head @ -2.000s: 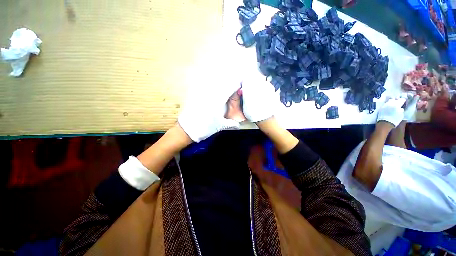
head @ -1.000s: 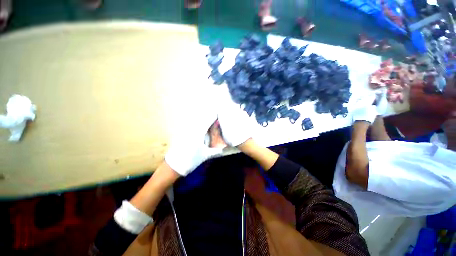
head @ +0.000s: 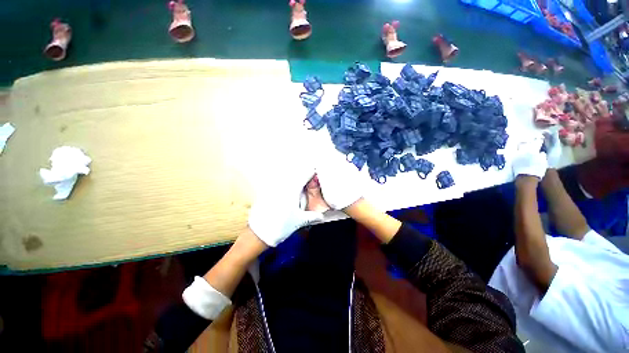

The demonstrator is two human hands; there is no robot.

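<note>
My left hand [head: 279, 214], in a white glove, and my right hand [head: 345, 185], also gloved, are together at the table's near edge. Between them they hold a pinkish moulded figure part [head: 314, 197] with a reddish top. The hands cover much of it, and glare washes out the glove fingers. I cannot tell whether a dark piece is on it. A large heap of navy-black strapped pieces [head: 414, 117] lies beyond and to the right of my hands, with a few loose ones at its edges.
Cardboard [head: 152, 158] covers the left, with a crumpled white scrap [head: 65, 170] on it. Pink parts [head: 299, 22] stand along the dark green belt [head: 234, 31]. A neighbouring worker's gloved hand [head: 530, 160] is at right, near a pink-red heap [head: 576, 110]. A blue tray [head: 507, 12] is beyond.
The camera view has tilted up, then shifted left, showing more of the belt and its pink parts. My hands stay together around the pink part. The neighbouring worker's arms have shifted.
</note>
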